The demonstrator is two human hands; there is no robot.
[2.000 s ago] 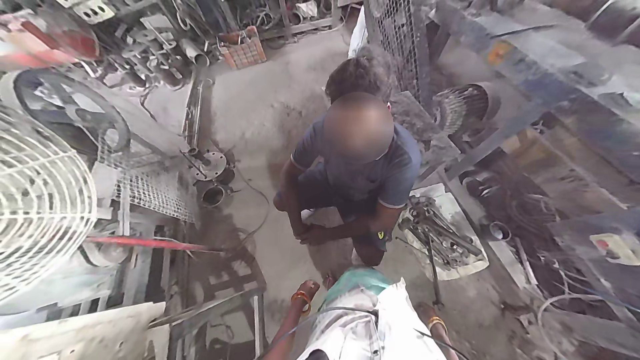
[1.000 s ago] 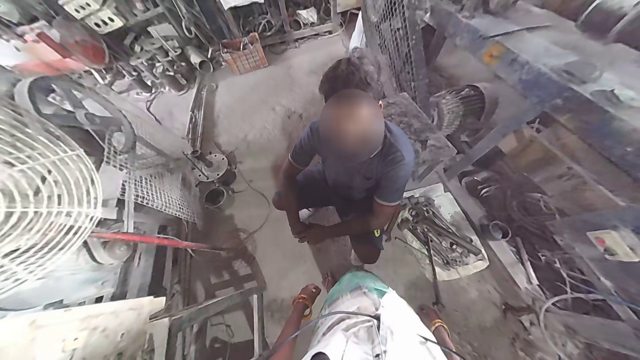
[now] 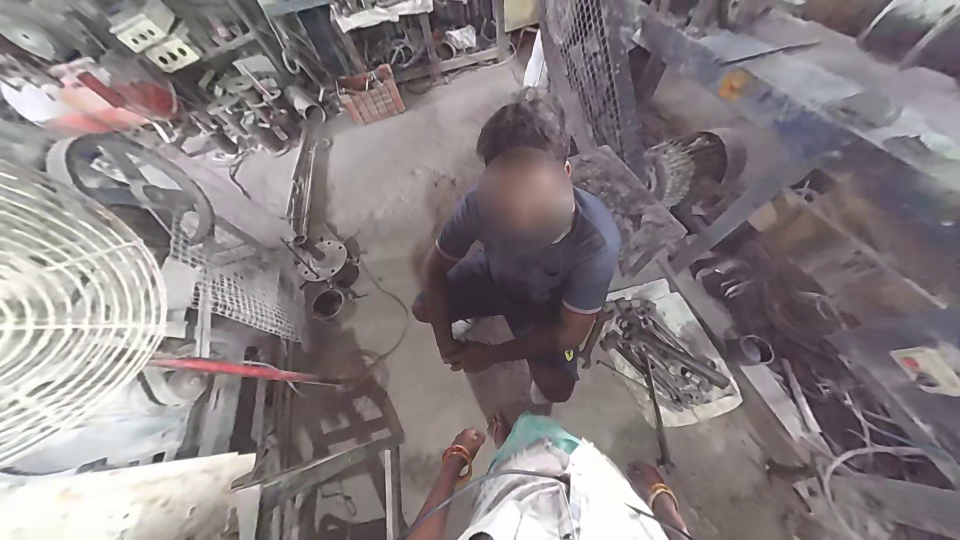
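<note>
My left hand, with bangles at the wrist, hangs low beside my white and green clothing; its fingers look curled, and no object shows in it. On the other side of the clothing is my right hand, small and blurred, near the lower end of a long thin metal bar. Whether it touches the bar cannot be told. Wrenches and other metal tools lie in a pile on a pale sheet on the floor. A person crouches in front of me with hands together.
At the left are a wire fan guard, a red rod and a metal frame. A flanged pipe part stands on the floor, with a cable near it. An orange crate is farther back. Steel benches line the right.
</note>
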